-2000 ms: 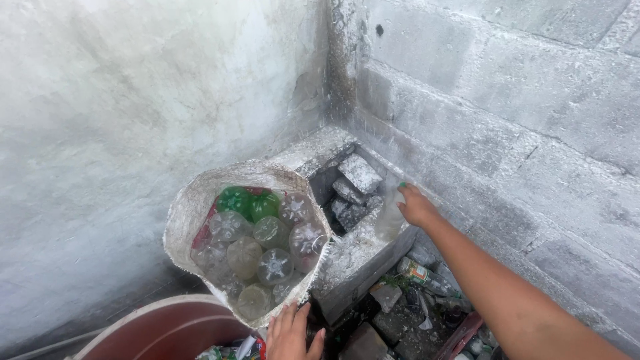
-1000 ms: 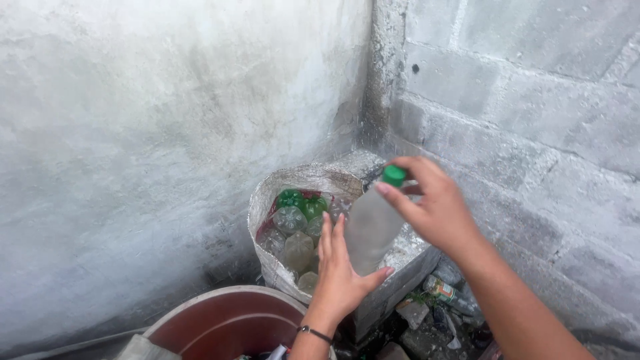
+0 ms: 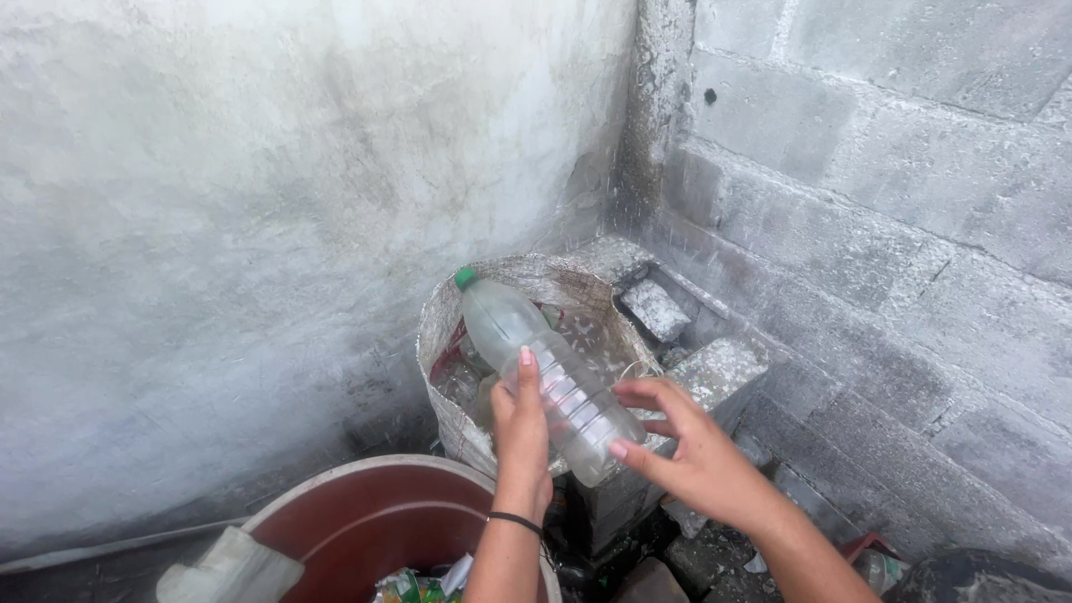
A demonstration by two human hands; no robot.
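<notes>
A clear plastic bottle (image 3: 548, 377) with a green cap lies tilted across the mouth of a woven sack (image 3: 456, 419), its cap toward the upper left. My left hand (image 3: 523, 419), with a dark band at the wrist, grips the bottle around its middle. At the bottle's base is my right hand (image 3: 678, 444), fingers spread around the lower end; whether it presses on the plastic is unclear. More plastic bottles (image 3: 461, 377) show inside the sack, partly hidden by the held one.
A round reddish-brown tub (image 3: 377, 511) holding wrappers stands at the lower left. Behind the sack, a hollow concrete block (image 3: 720, 368) with rubble (image 3: 657, 310) in it sits in the corner of two walls. Debris lies on the ground at the lower right.
Two seconds ago my right hand held the bottle beside the block, and my left was at the sack's edge. The bottle has come over the sack, its cap has swung left, and my left hand now grips it.
</notes>
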